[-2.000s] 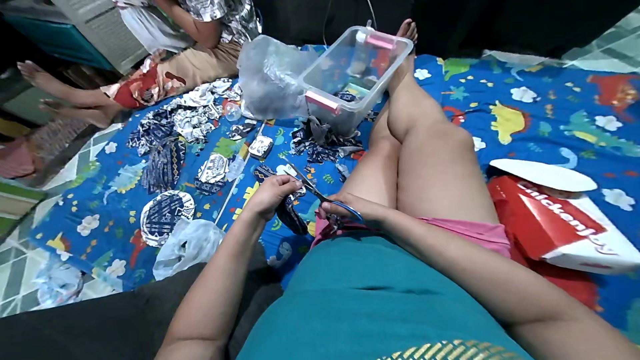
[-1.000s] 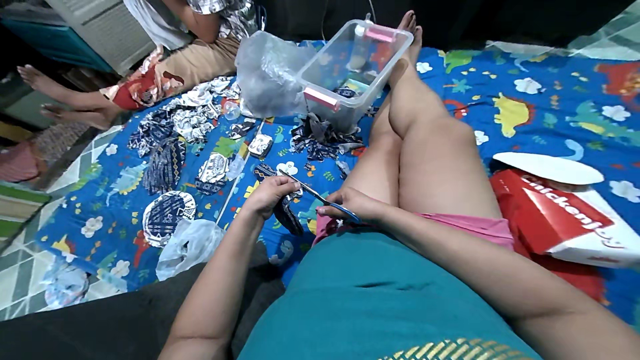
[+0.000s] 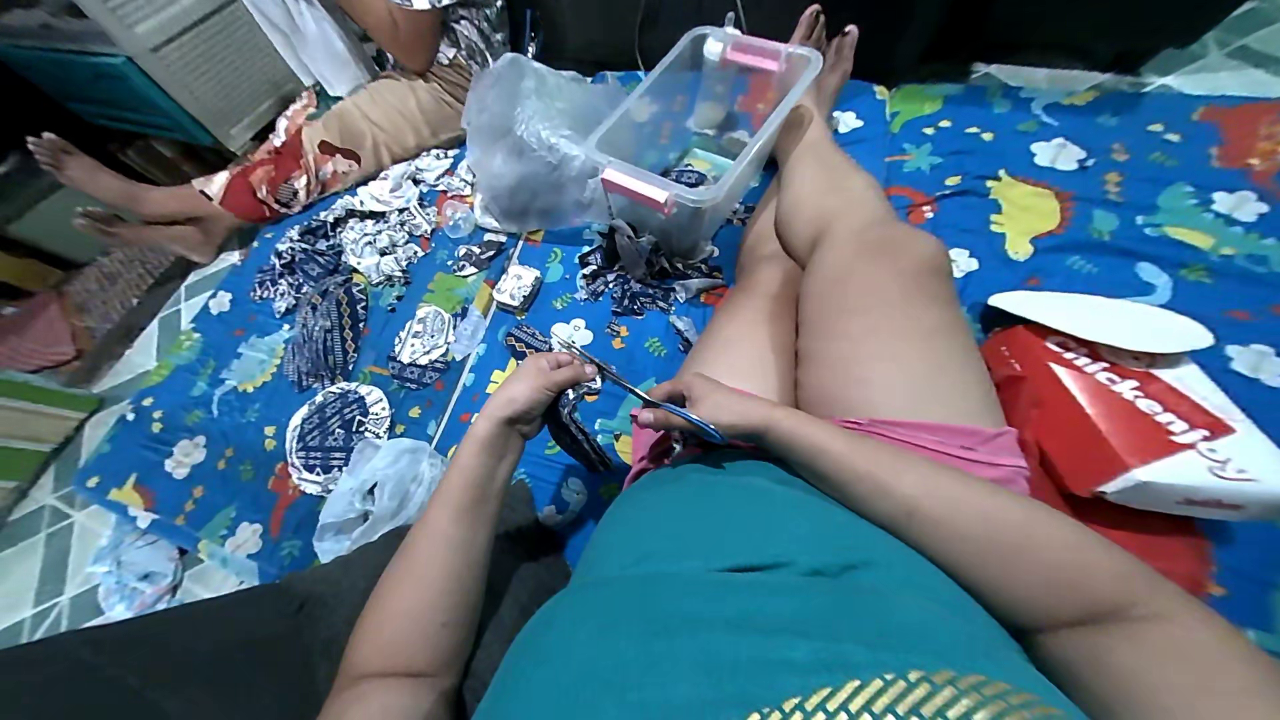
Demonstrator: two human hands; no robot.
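Observation:
My right hand (image 3: 700, 405) holds a pair of scissors (image 3: 640, 392) by the blue handles, their blades pointing up and left. Pinched in my left hand (image 3: 540, 390) is a strip of dark patterned fabric (image 3: 578, 430), which hangs below the fingers beside the blade tips. Whether the blades touch the fabric cannot be told. Left of my left hand lie a round patterned fabric piece (image 3: 338, 437) with a white edge, a folded fabric bundle (image 3: 422, 345) and a small white-topped bundle (image 3: 517, 288). Dark fabric scraps (image 3: 645, 270) lie beyond my hands.
A clear plastic bin (image 3: 690, 215) with pink latches stands near my feet, beside a translucent plastic bag (image 3: 535, 150). Fabric heaps (image 3: 385, 225) lie at the left, near another person's legs (image 3: 150, 200). A crumpled bag (image 3: 380, 495) is by my left arm; a red-and-white box (image 3: 1150, 420) is at the right.
The scissor blades, spread apart two seconds ago, look closer together now. Both hands have stayed in nearly the same place.

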